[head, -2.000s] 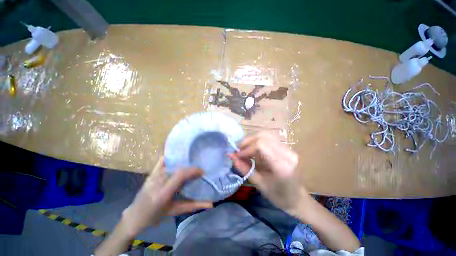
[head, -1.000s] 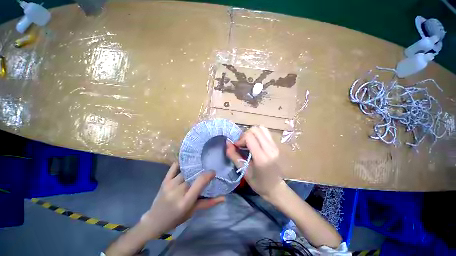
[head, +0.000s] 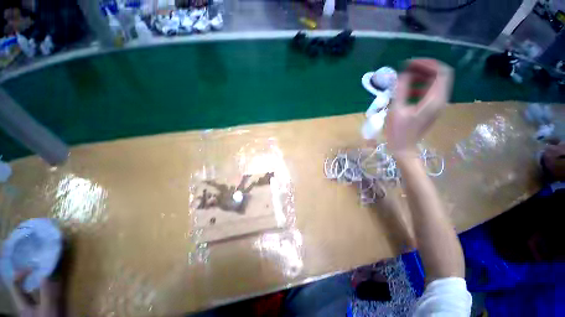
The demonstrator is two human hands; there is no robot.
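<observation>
My left hand (head: 38, 298) is at the lower left edge, partly cut off and blurred, with its fingers on the pale grey-white hat (head: 32, 251), which is blurred too. My right hand (head: 422, 102) is raised at the right, above the far table edge, with curled fingers. It is strongly blurred, and I cannot tell whether it holds anything. The stained cardboard glue pad (head: 248, 218) lies mid-table with a white glue blob (head: 238, 196) on it. The cord pile (head: 362, 166) lies right of the pad, partly behind my right forearm.
A white bottle (head: 373, 124) and a small finished hat (head: 382, 79) stand left of my right hand. The green belt (head: 235, 93) runs behind, with a dark bundle (head: 322, 43) at its far side. A grey post (head: 31, 127) is at left. Another person's hand (head: 551, 160) is at the right edge.
My view has turned right and up. My left hand has moved with the hat to the far left. My right hand has left the hat and risen to the right, beyond the cord pile.
</observation>
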